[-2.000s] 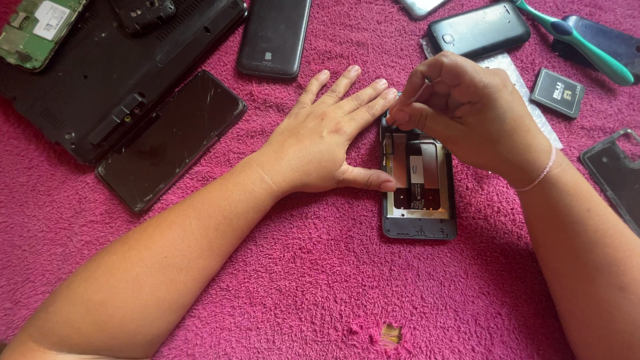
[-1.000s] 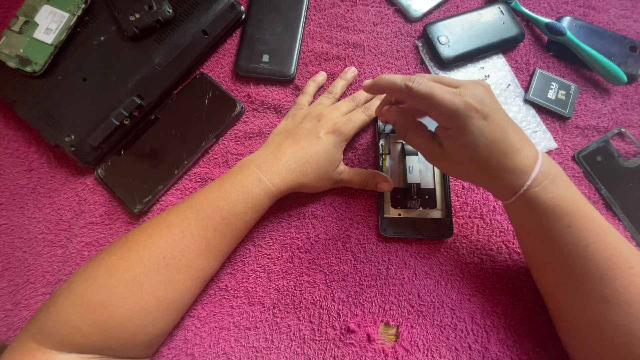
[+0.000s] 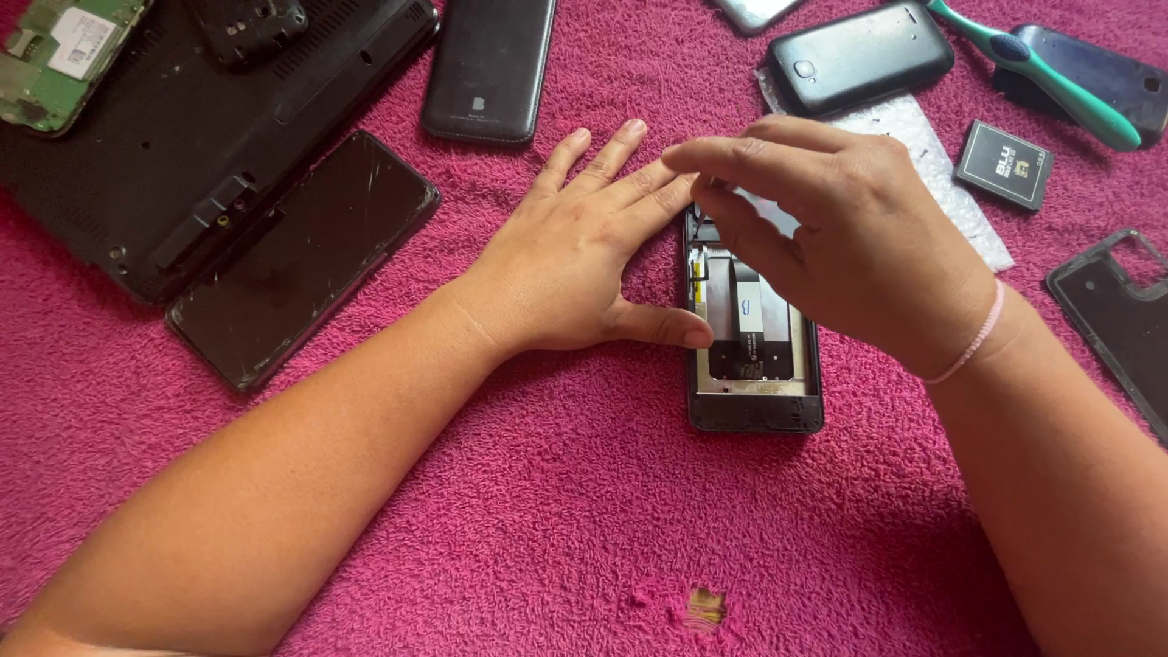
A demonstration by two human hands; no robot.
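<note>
An opened smartphone body (image 3: 756, 401) lies on the pink towel, its inner metal frame and a ribbon cable with a white sticker (image 3: 749, 307) exposed. Flat and spread to its left is my left hand (image 3: 584, 228); the thumb rests on the phone's left edge and the fingertips reach its upper left corner. Over the phone's upper part arches my right hand (image 3: 849, 219), thumb and fingers bent together near the top left corner. Whether anything small sits between those fingertips cannot be told. The right hand hides most of the phone's upper end.
A black laptop base (image 3: 210, 119) with a green circuit board (image 3: 55, 55) fills the upper left, a cracked phone (image 3: 301, 265) beside it. Around the top and right are a black phone (image 3: 488, 73), a small phone (image 3: 862, 57), bubble wrap (image 3: 954, 201), a battery (image 3: 1004, 166), a toothbrush (image 3: 1058, 82) and a phone cover (image 3: 1118, 319).
Since two seconds ago my right hand has turned and its fingers have straightened somewhat above the phone's top. My left hand has stayed beside the phone.
</note>
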